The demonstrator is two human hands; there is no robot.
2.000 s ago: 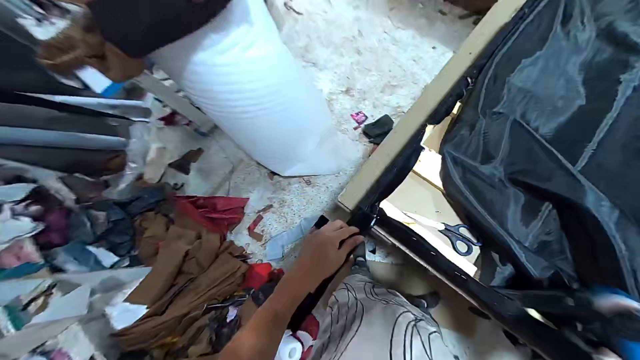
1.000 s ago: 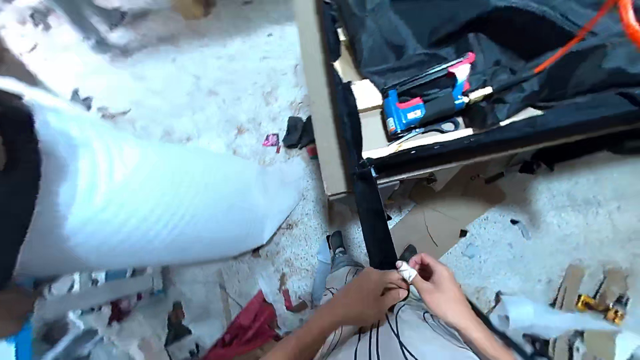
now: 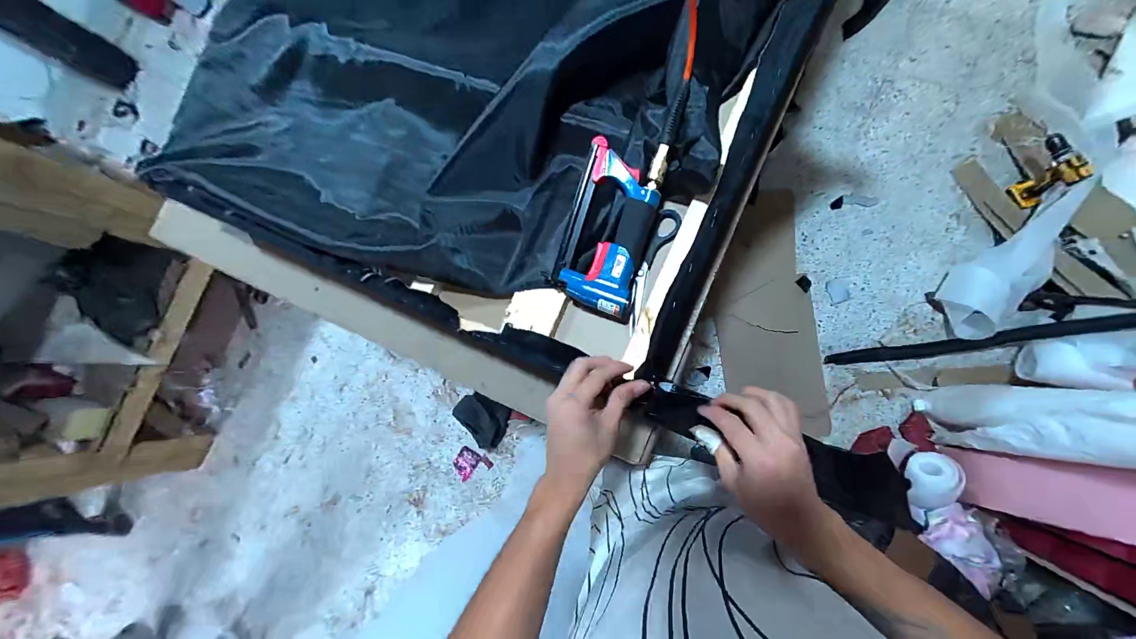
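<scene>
A frame (image 3: pixel 355 324) of pale board and wood, with black fabric (image 3: pixel 355 160) over it, has its near corner in front of me. My left hand (image 3: pixel 587 413) pinches the black fabric strip (image 3: pixel 679 406) at that corner. My right hand (image 3: pixel 763 457), a white wrap on one finger, grips the same strip a little to the right. Inside the corner lies a blue and red pneumatic stapler (image 3: pixel 617 240) on its side, joined to an orange air hose (image 3: pixel 691 40). Scissors (image 3: pixel 664 232) with dark handles lie partly under it.
A wooden frame (image 3: pixel 160 355) with scraps stands at left. A black scrap (image 3: pixel 482 419) and a pink wrapper (image 3: pixel 470 462) lie on the floor. At right are a cardboard piece (image 3: pixel 768 311), a yellow drill (image 3: pixel 1050 173), a white roll (image 3: pixel 934 479) and a pink roll (image 3: pixel 1021 488).
The view has turned strongly. Both hands were together on the strip near my lap; now they hold it at the frame's corner, somewhat apart.
</scene>
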